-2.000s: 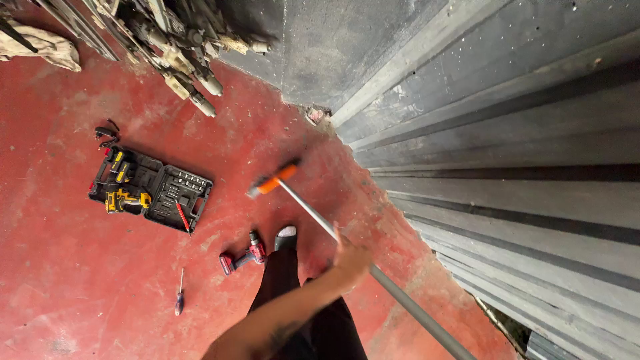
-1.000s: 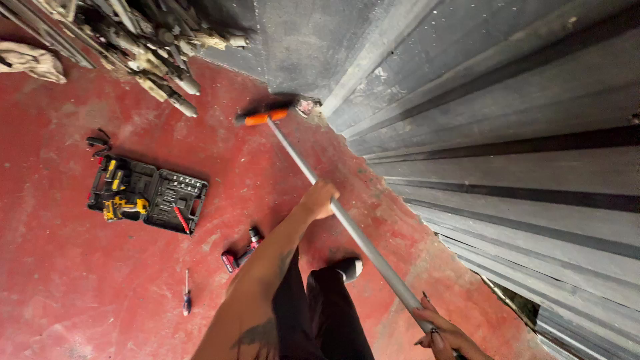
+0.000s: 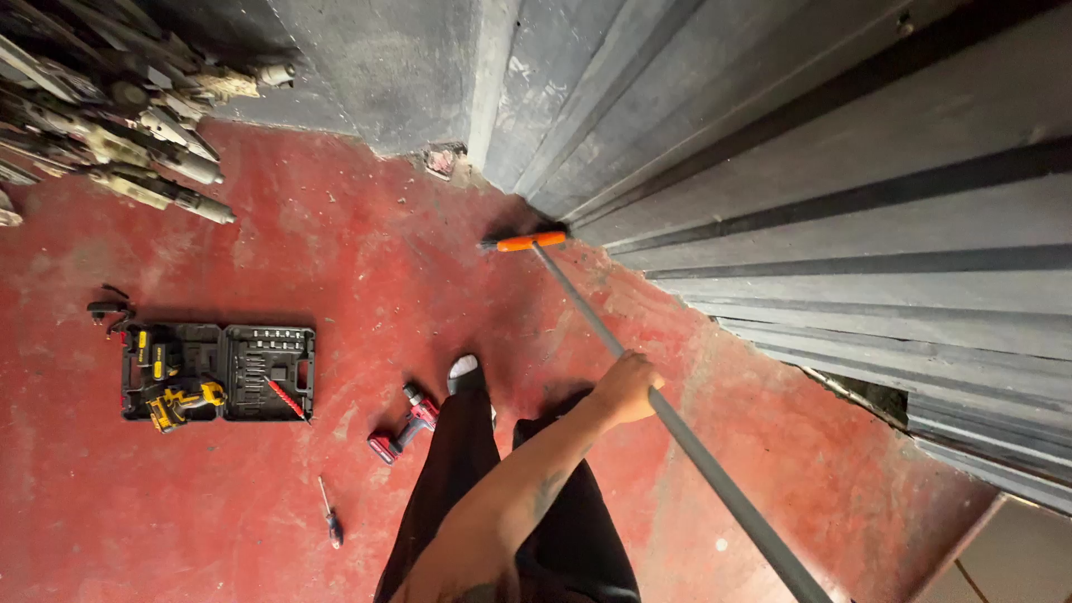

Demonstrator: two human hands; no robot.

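Observation:
A push broom with an orange head [image 3: 532, 242] and a long gray handle [image 3: 720, 477] slants across the floor. Its dark bristles lie at the foot of the corrugated metal wall. My left hand [image 3: 628, 387] is closed around the middle of the handle. The handle's far end runs out of the lower right edge of the view, and my right hand does not show. Near my feet lie a red cordless drill [image 3: 406, 425] and a screwdriver [image 3: 330, 512].
An open black tool case [image 3: 268, 368] with a yellow cordless drill [image 3: 182, 404] sits at left, a charger [image 3: 109, 311] beside it. Metal pipes and parts [image 3: 126, 142] are heaped upper left. The gray corrugated wall [image 3: 779, 193] borders the floor at right; its base has a gap.
The broom head has moved right along the wall's foot, away from the corner with the broken patch. My right hand, on the handle one second ago, has left the view.

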